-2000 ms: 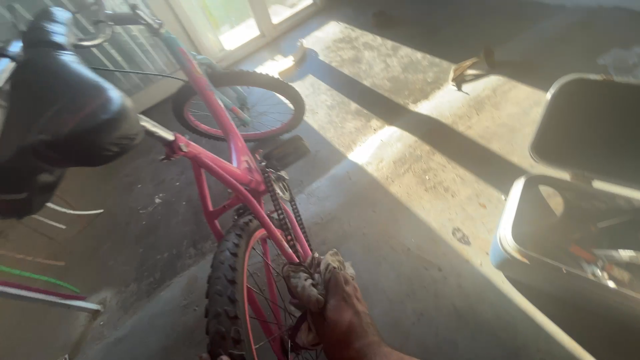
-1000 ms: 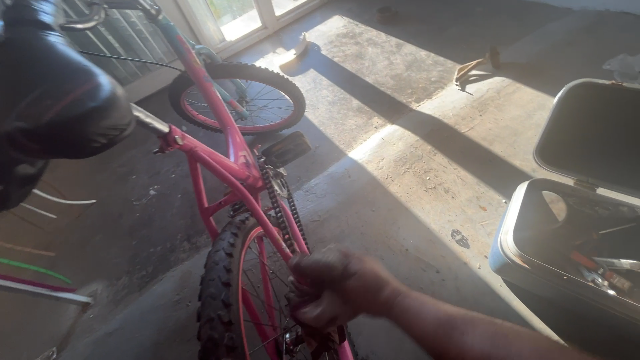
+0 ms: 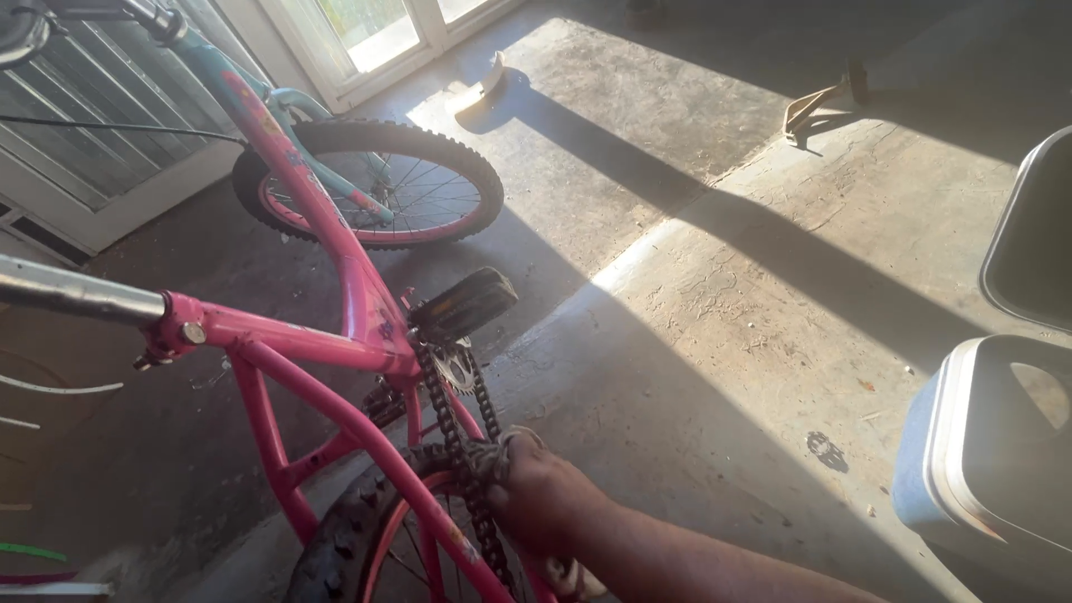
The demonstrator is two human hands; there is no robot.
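Note:
A pink bicycle frame [image 3: 285, 339] with a teal fork fills the left side of the head view. My right hand [image 3: 540, 498] is closed on a dirty cloth rag [image 3: 490, 456] beside the bicycle chain [image 3: 444, 402], between the chainring [image 3: 456, 368] and the rear wheel. The rag touches the chain. Below the hand, more of the rag hangs out. The rear tyre [image 3: 335, 536] is partly hidden by the frame. A black pedal [image 3: 465, 306] sticks out near the chainring. My left hand is not visible.
A blue and white cooler box [image 3: 942, 452] with its lid [image 3: 1034, 234] open stands at the right. On the concrete floor lie a small sprocket-like part [image 3: 827, 450] and a bracket-like object [image 3: 816, 109]. The front wheel [image 3: 477, 188] rests near the glazed door [image 3: 377, 50].
My right hand, on the rear of the frame in the earlier frames, has moved forward to the chain near the chainring. The view has shifted, and the saddle is out of sight.

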